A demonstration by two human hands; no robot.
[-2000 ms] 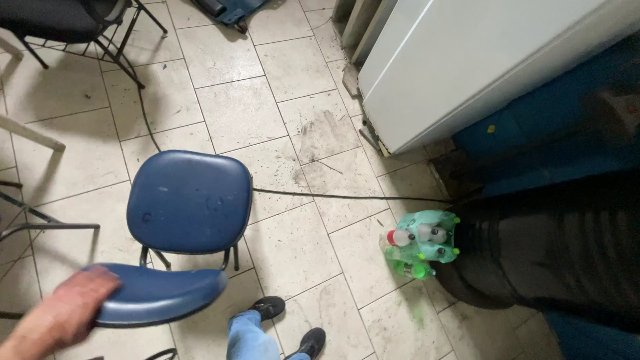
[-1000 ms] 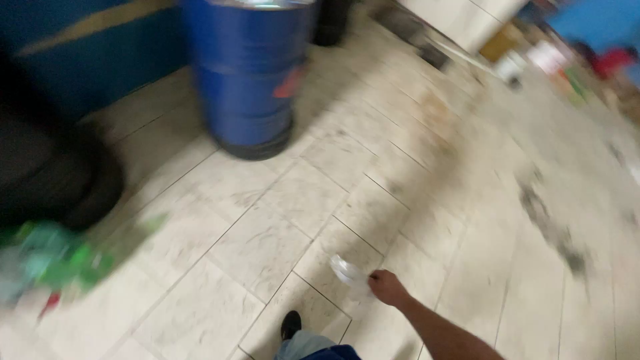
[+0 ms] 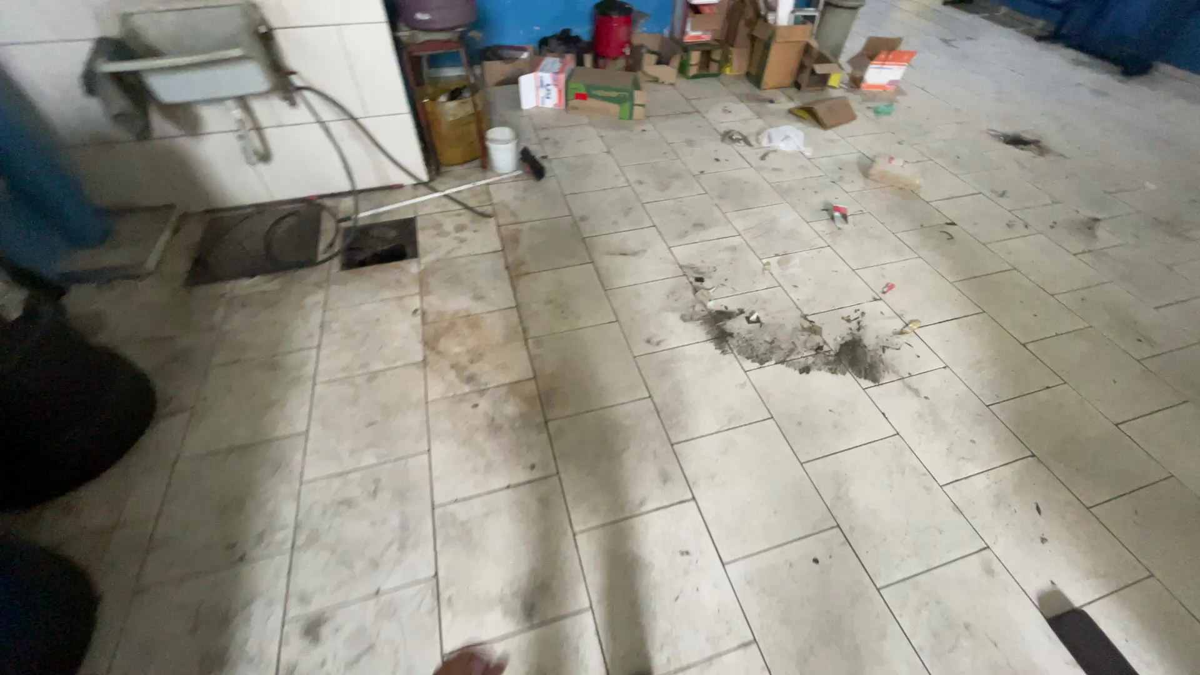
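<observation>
At the bottom edge, left of centre, a small part of a hand (image 3: 472, 661) shows, seemingly my left hand; its fingers are mostly cut off and what it holds, if anything, is hidden. My right hand is out of view. Pale floor tiles (image 3: 614, 553) lie around and below the hand. Farther ahead, a pile of dark grey dirt and debris (image 3: 797, 347) spreads over the tiles. A dark, narrow object (image 3: 1087, 637), not clear in kind, enters at the bottom right.
A wall sink (image 3: 202, 66) hangs above a hose (image 3: 352, 169) and an open floor drain (image 3: 380, 246). A white bucket (image 3: 502, 150) stands near a long white pole (image 3: 431, 195). Cardboard boxes (image 3: 605, 92) line the back. Dark round containers (image 3: 66, 403) stand at left.
The view has swung far across the room. One second ago a hand held a clear, see-through item above the floor; that item is no longer in view. The blue chairs have left the view.
</observation>
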